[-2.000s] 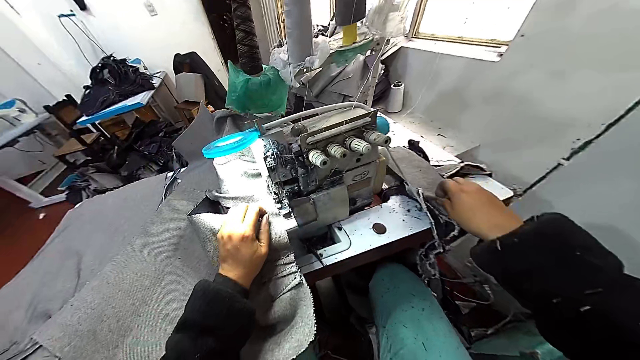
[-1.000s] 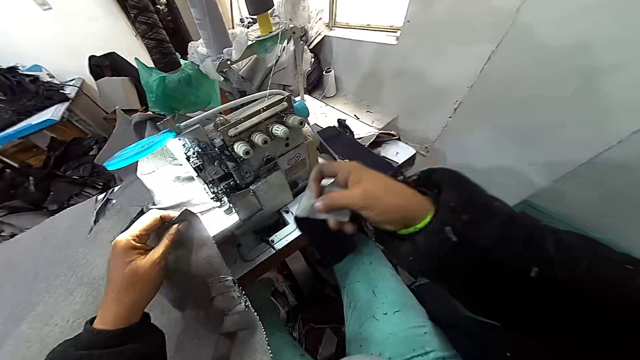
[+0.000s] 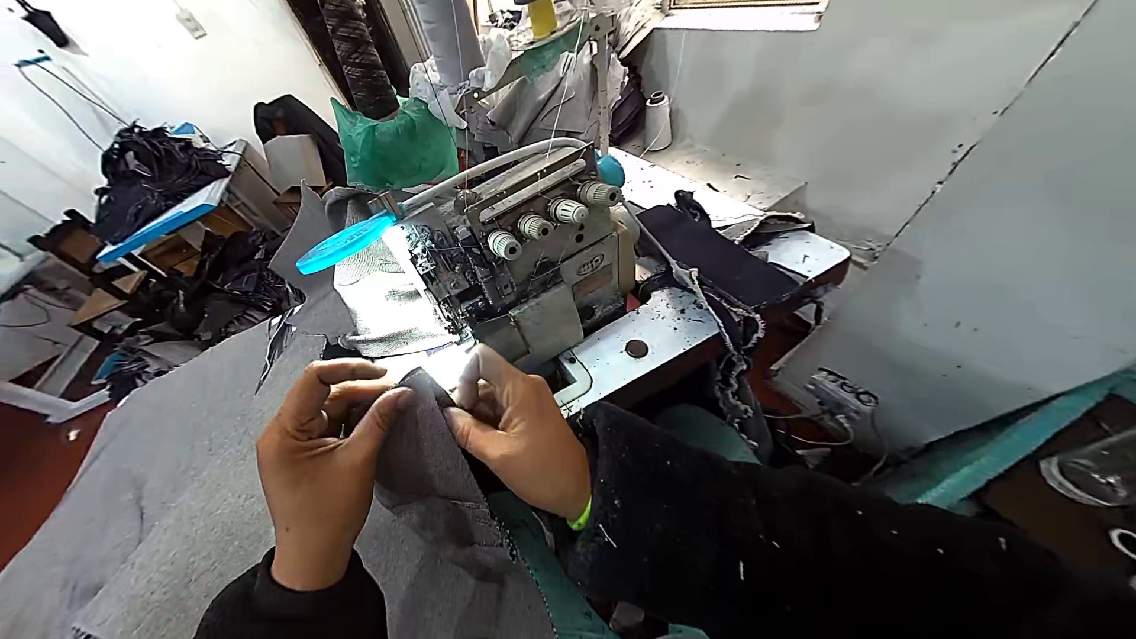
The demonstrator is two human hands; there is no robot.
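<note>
Grey fabric (image 3: 435,479) hangs below my two hands, its dark upper edge pinched between them. My left hand (image 3: 328,435) grips that edge with thumb and fingers. Close beside it, my right hand (image 3: 524,435) pinches the edge from the right, near the lit needle area. An overlock sewing machine (image 3: 550,266) with several white tension dials stands just beyond my hands. A blue plastic ring or lid (image 3: 346,243) sits at its left, above brightly lit grey cloth (image 3: 390,297). The machine's needle and presser foot are hard to make out in the glare.
A wide sheet of grey fabric (image 3: 177,470) spreads at the left. Dark fabric pieces (image 3: 710,253) lie on the white table (image 3: 661,333) right of the machine. Behind are a green plastic bag (image 3: 395,146) and a thread cone (image 3: 657,122). Dark cloth (image 3: 155,177) is heaped on a far-left table.
My right hand, at the table's right two seconds ago and holding dark and pale material one second ago, has come left beside my left hand. Its fingers are now on the grey fabric's edge.
</note>
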